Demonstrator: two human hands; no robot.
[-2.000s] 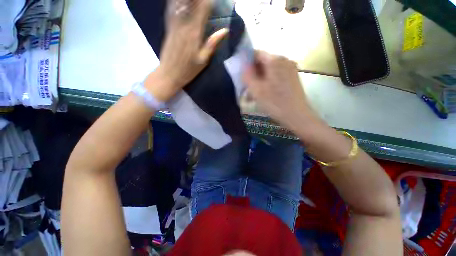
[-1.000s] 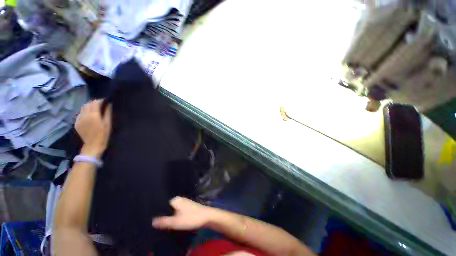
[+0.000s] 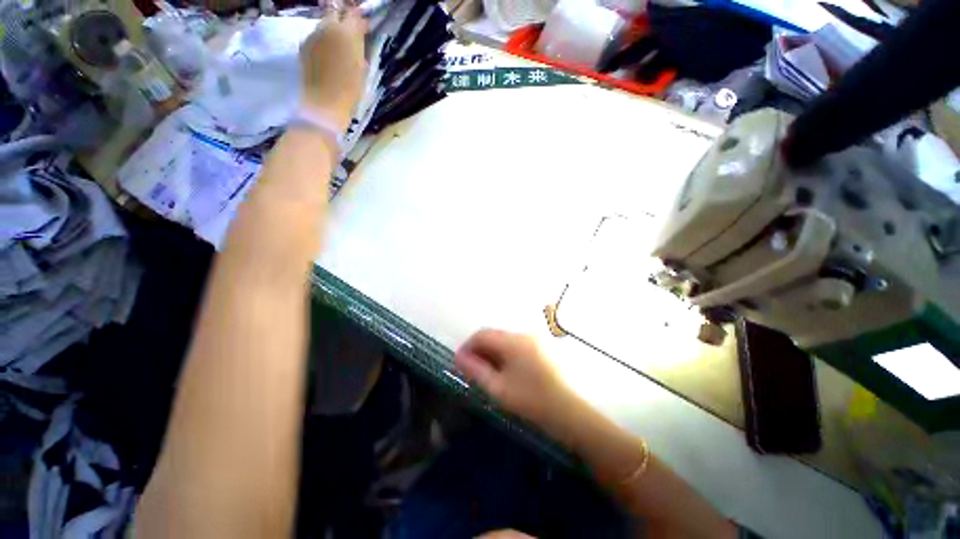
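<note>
My left hand is stretched out to the top of the view, at the layered black and white cut pieces behind the table's left part. Its fingertips are near the picture's edge and blurred, so I cannot tell whether it grips a piece. My right hand is over the table's green front edge, fingers curled together, with nothing visible in it. The beige sewing machine head stands at the right, with no fabric visible under its needle area.
A black smartphone lies below the machine head. A printed white bag and grey-white pieces are at the left. A red tray with items stands at the back. A black arm-like shape crosses the upper right.
The black fabric panel is out of my hands. My left hand has moved up to the layered pieces, my right hand to the table edge. The view has shifted, showing the machine and table back.
</note>
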